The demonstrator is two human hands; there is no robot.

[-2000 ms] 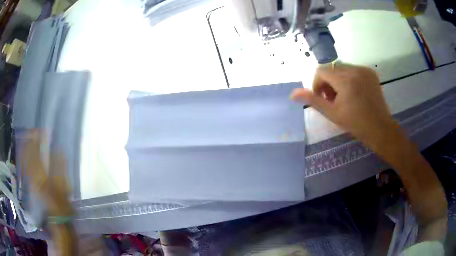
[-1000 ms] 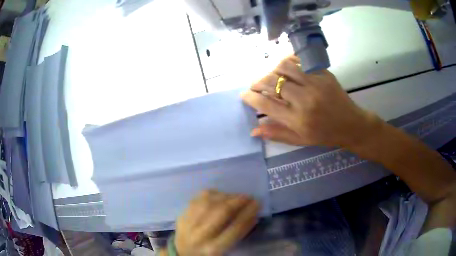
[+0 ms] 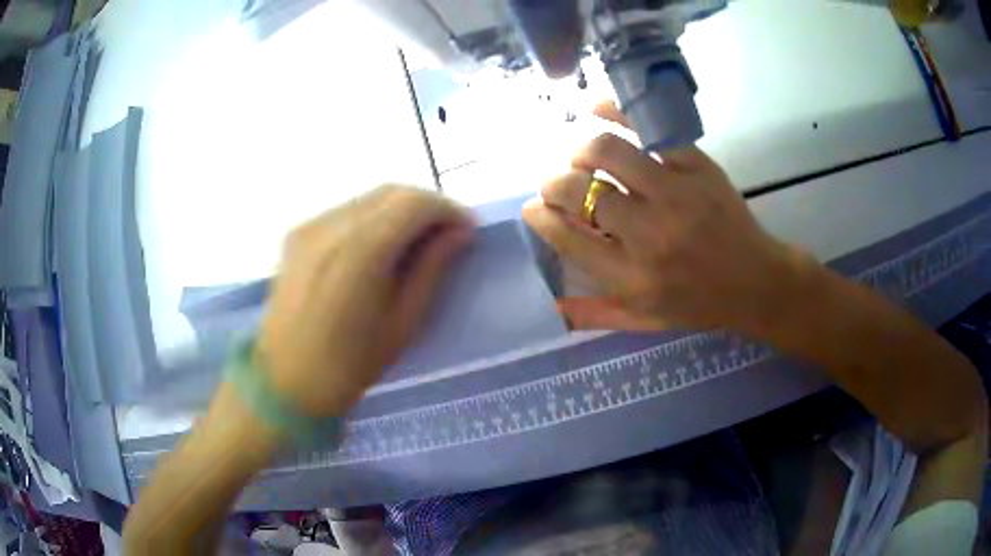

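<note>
The grey-blue fabric panel (image 3: 494, 299) lies in front of the sewing machine, its near half folded up over the far half. My left hand (image 3: 364, 277), blurred, with a green band at the wrist, is over the panel's middle; whether its fingers grip the cloth I cannot tell. My right hand (image 3: 652, 234), with a gold ring, is at the panel's right end, its thumb and fingers on the cloth edge. The right fingertips are partly hidden under the grey cylinder (image 3: 657, 103) beside the needle area.
Waiting grey-blue pieces (image 3: 103, 261) lie at the left table edge. The machine head (image 3: 435, 27) overhangs the top. A ruler strip (image 3: 522, 407) runs along the front edge. A thin red and blue tool (image 3: 932, 87) lies at the far right.
The panel has gone from open and flat to folded lengthwise, exposing the ruler. My left hand came from the left pile to the panel's near edge, then moved up and left. My right hand took the right end.
</note>
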